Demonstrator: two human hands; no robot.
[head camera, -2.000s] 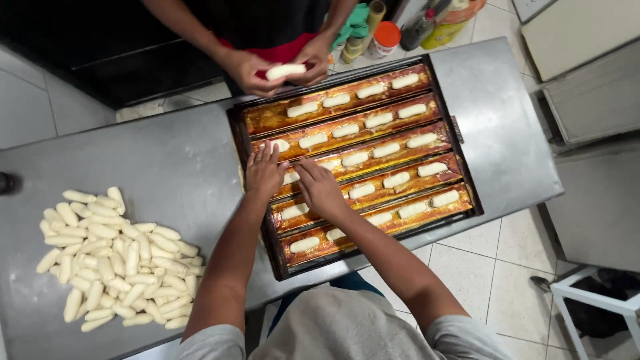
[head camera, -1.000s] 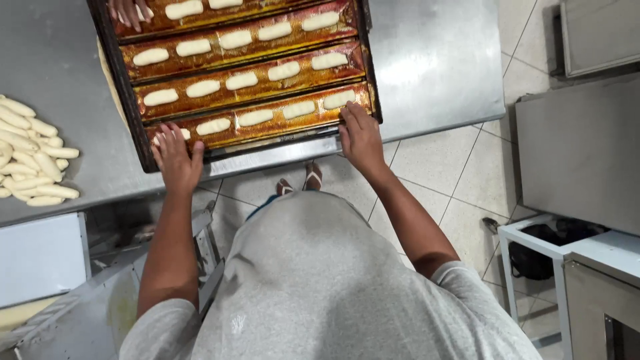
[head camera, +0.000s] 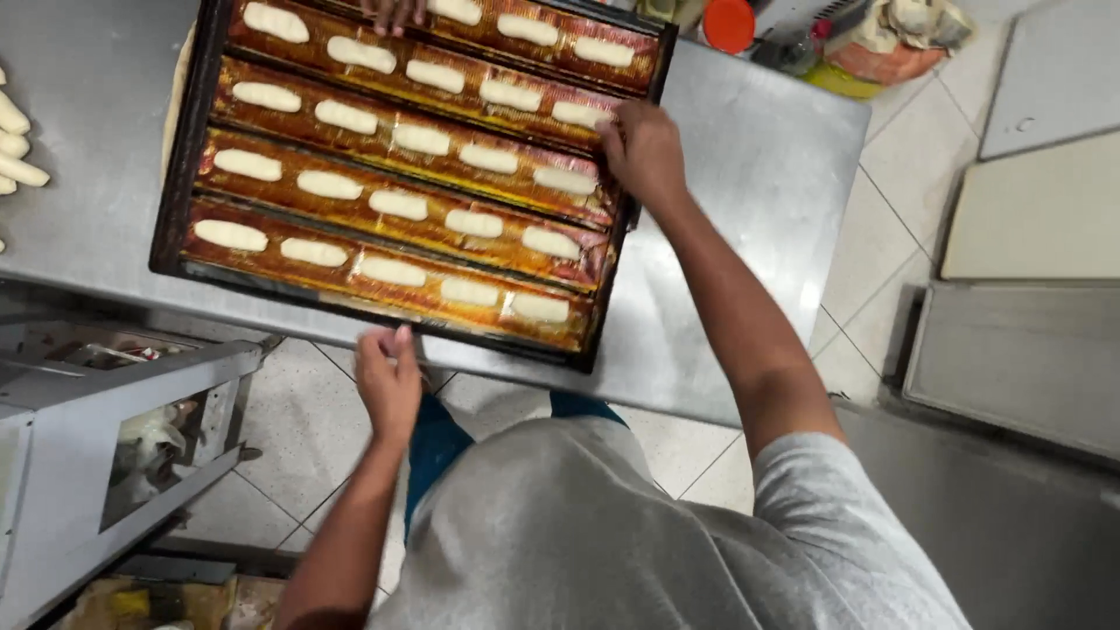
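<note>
A dark-framed baking tray (head camera: 394, 325) with several parallel channels lies tilted on the steel table. Rows of pale dough pieces (head camera: 398, 206) rest in its channels. My right hand (head camera: 646, 153) is at the tray's right side, fingers curled down by the end of a dough piece; whether it grips the rim cannot be told. Just below the tray's near edge is my left hand (head camera: 389, 376), fingers partly curled and thumb up, with nothing visible in it. More loose dough pieces (head camera: 13, 149) lie at the far left, cut off by the view.
The steel table (head camera: 744, 219) extends to the right of the tray. Another person's hand (head camera: 394, 10) is at the tray's far edge. A red-lidded container (head camera: 728, 24) and bags stand beyond the table. A metal rack (head camera: 201, 385) stands at the lower left.
My right hand has gone from the tray's near right corner to farther up its right side. My left hand has moved off the dough at the near left corner. The view has shifted.
</note>
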